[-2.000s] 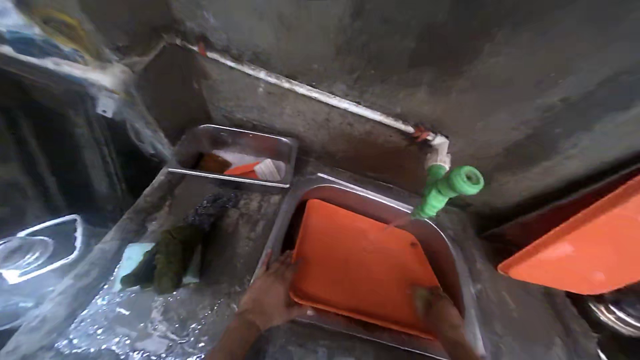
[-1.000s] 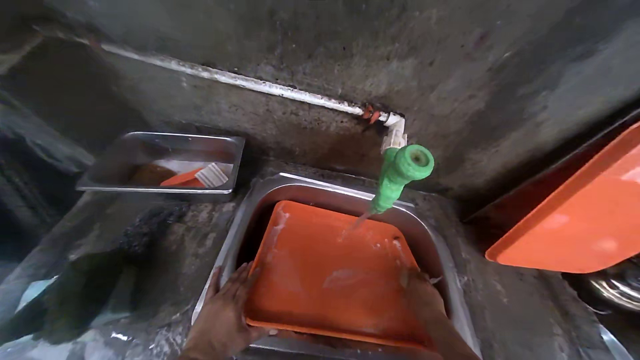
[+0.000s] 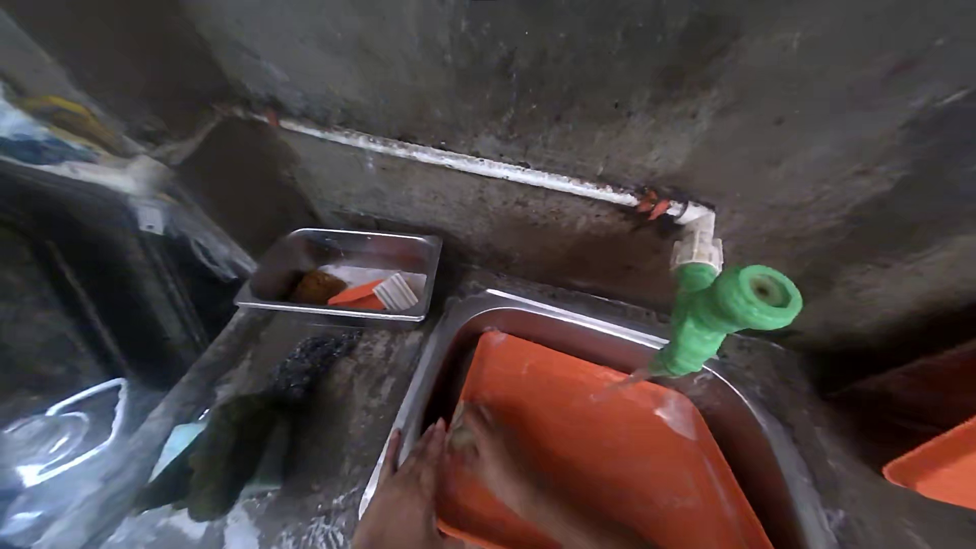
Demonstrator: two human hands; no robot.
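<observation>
An orange plastic tray lies tilted in a stainless steel sink, under a green plastic tap from which a thin stream of water runs onto it. At the tray's left edge, my left hand grips the rim, its fingertips by the sink wall. My right hand reaches across the tray to its left side, blurred, and presses a pale scrubbing pad onto the surface; the pad is largely covered by the fingers.
Left of the sink, a steel pan holds an orange-handled brush and a brown scrubber. Dark cloths lie on the wet counter. Another orange tray is at the right. A white pipe runs along the wall.
My right hand has moved from the tray's right side across to its left edge. My left hand stays at the left rim. The view has shifted.
</observation>
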